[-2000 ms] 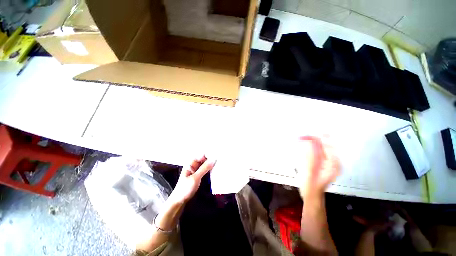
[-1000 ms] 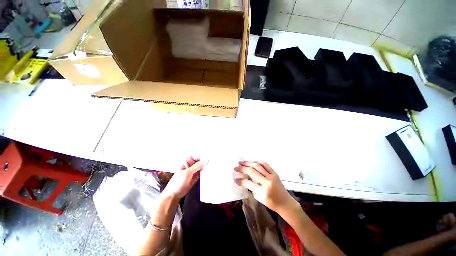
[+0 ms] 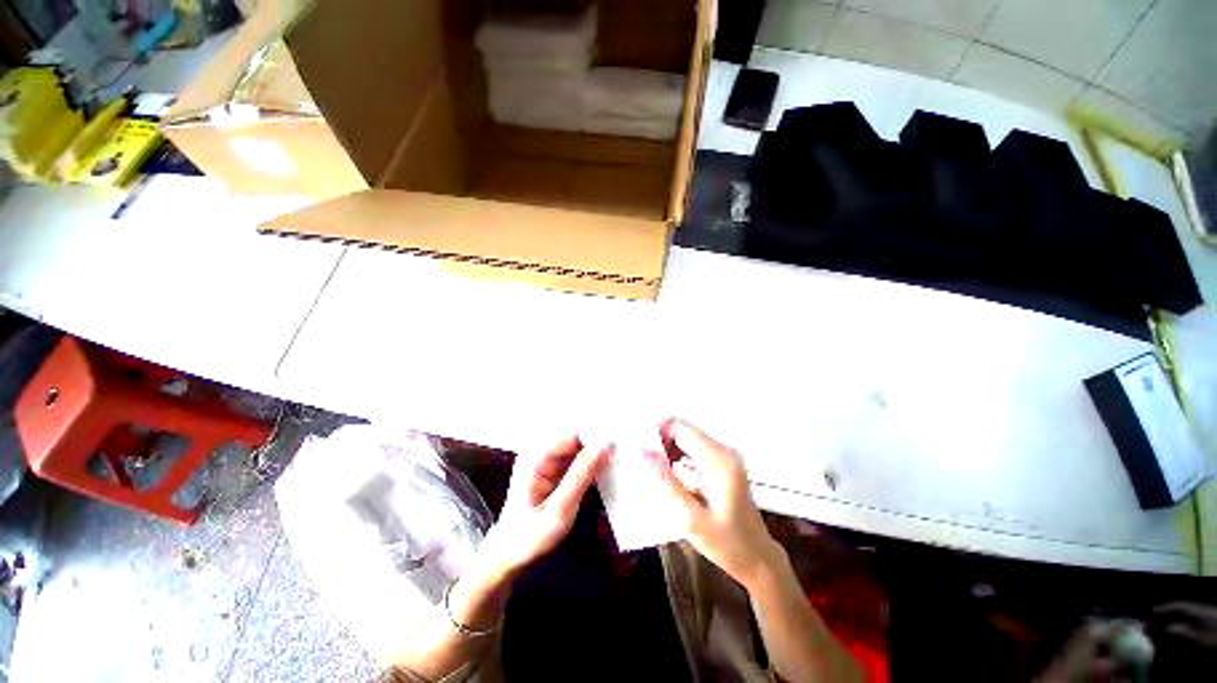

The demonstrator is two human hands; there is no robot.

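Note:
A small flat white piece (image 3: 643, 502) is held between my two hands at the table's front edge; it looks washed out, so its outline is unclear. My left hand (image 3: 550, 500) pinches its left side with thumb and fingers. My right hand (image 3: 707, 487) holds its right side. The open brown shipping carton (image 3: 467, 230) stands behind, with whitish packs (image 3: 587, 96) inside. A row of black box bases (image 3: 961, 194) stands at the back right on a black mat (image 3: 714, 203).
A filled box (image 3: 1158, 430) lies at the right. A closed carton (image 3: 254, 158) and yellow goods (image 3: 87, 140) are at the left. A phone (image 3: 751, 99) lies at the back. A red stool (image 3: 127, 427) and waste bag (image 3: 380, 520) are below. Another person's hand (image 3: 1114, 647) shows lower right.
My right hand was away from the white piece, then came to its right side and now grips it. The held piece looks narrower and more tilted than a second ago. The view has shifted.

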